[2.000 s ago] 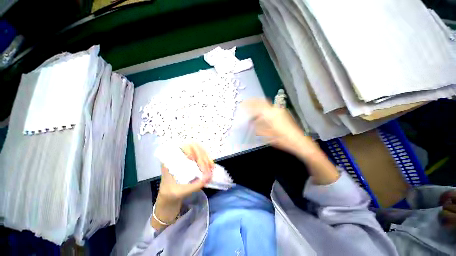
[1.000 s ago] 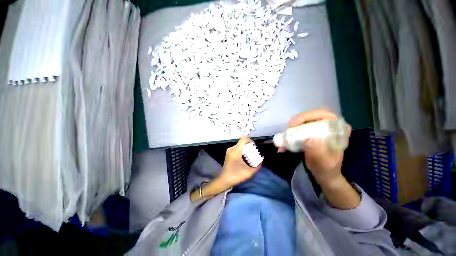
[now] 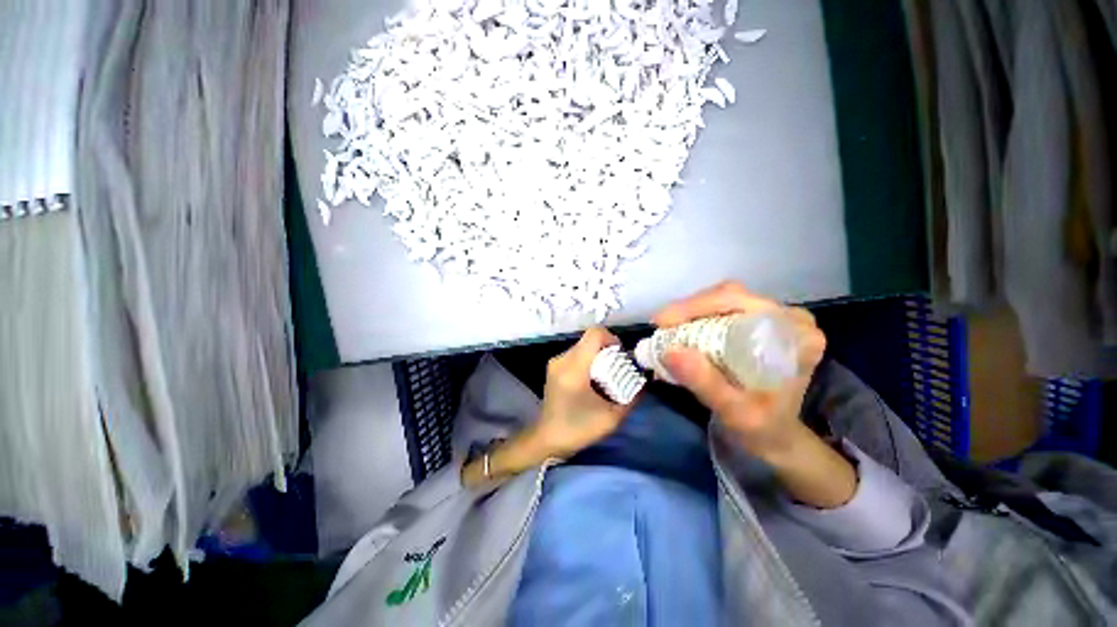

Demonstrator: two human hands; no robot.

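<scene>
My left hand (image 3: 578, 398) is closed around a small white strip bundle (image 3: 617, 375), its ridged edge with dark gaps facing right, held over my lap just below the board's front edge. My right hand (image 3: 759, 392) grips a clear glue bottle (image 3: 729, 348) with pale contents, tilted so its nozzle points left, at or very near the bundle's ridged edge; whether it touches I cannot tell. A heap of small white tabs (image 3: 527, 147) lies on the light-grey board (image 3: 772, 208) beyond my hands.
Stacks of white-grey sheets (image 3: 184, 270) stand at the left, and more sheets (image 3: 1017, 159) at the right. A green mat (image 3: 880, 159) shows around the board. Blue crates (image 3: 426, 416) are below the bench edge, with brown cardboard (image 3: 998, 386) at the lower right.
My right hand, empty-looking and blurred at first, now holds the glue bottle and has moved left to the bundle. The left hand has turned the bundle's ridged edge outward. The view has tilted down.
</scene>
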